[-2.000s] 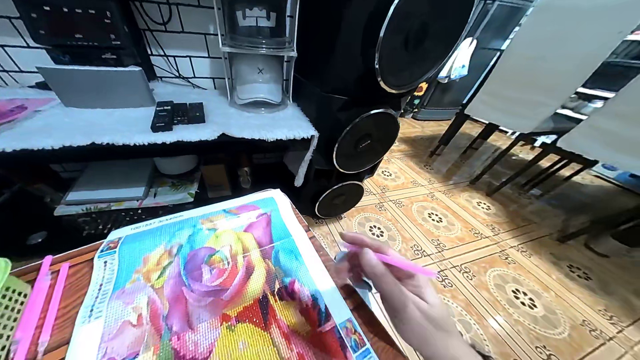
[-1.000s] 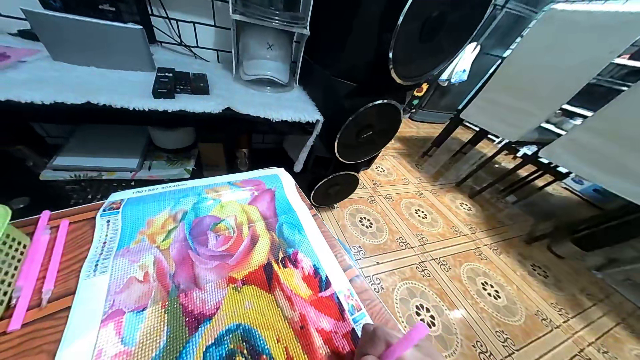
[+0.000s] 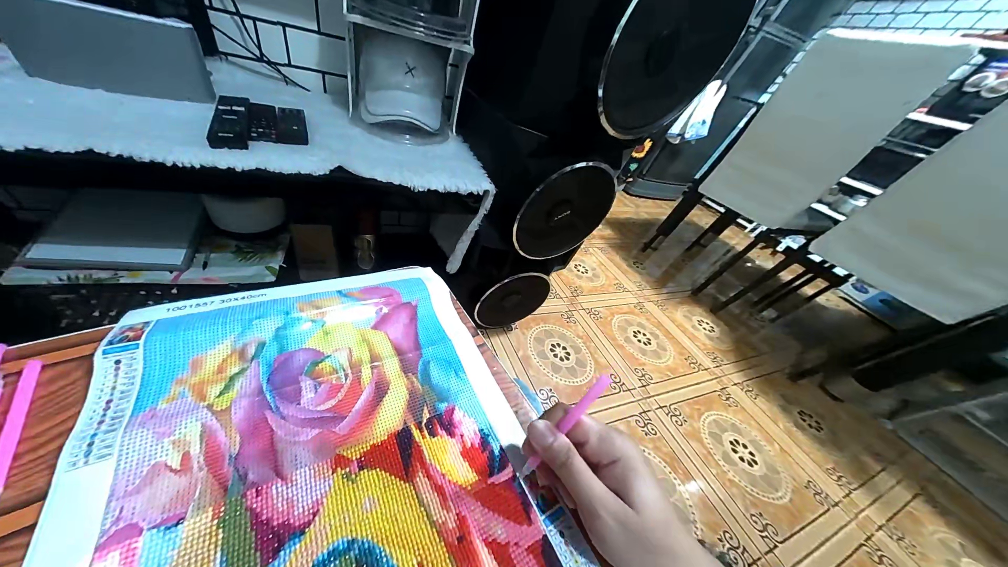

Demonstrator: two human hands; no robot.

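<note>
A diamond painting canvas of colourful roses (image 3: 315, 394) lies on a wooden table (image 3: 55, 409), its lower part covered with shiny drills and a colour chart along its left margin. At the canvas's right edge, my right hand (image 3: 606, 472) pinches a pink applicator pen (image 3: 583, 405) between thumb and fingers, the pen's tip pointing down toward the edge. What lies under the fingers is partly hidden. Another pink pen (image 3: 20, 417) rests on the table at the far left. My left hand is out of sight.
Beyond the table, a shelf with a white fringed cloth (image 3: 331, 150) bears black remotes (image 3: 256, 122) and a clear case holding a white cap (image 3: 402, 83). Tall black speakers (image 3: 563, 211) stand right of it. Covered chairs (image 3: 835, 118) stand on the patterned tile floor (image 3: 646, 339).
My right hand was raised beside the canvas, dropped low to the frame's bottom edge, and is now back up at the canvas's right edge. The pink pen stays in it throughout.
</note>
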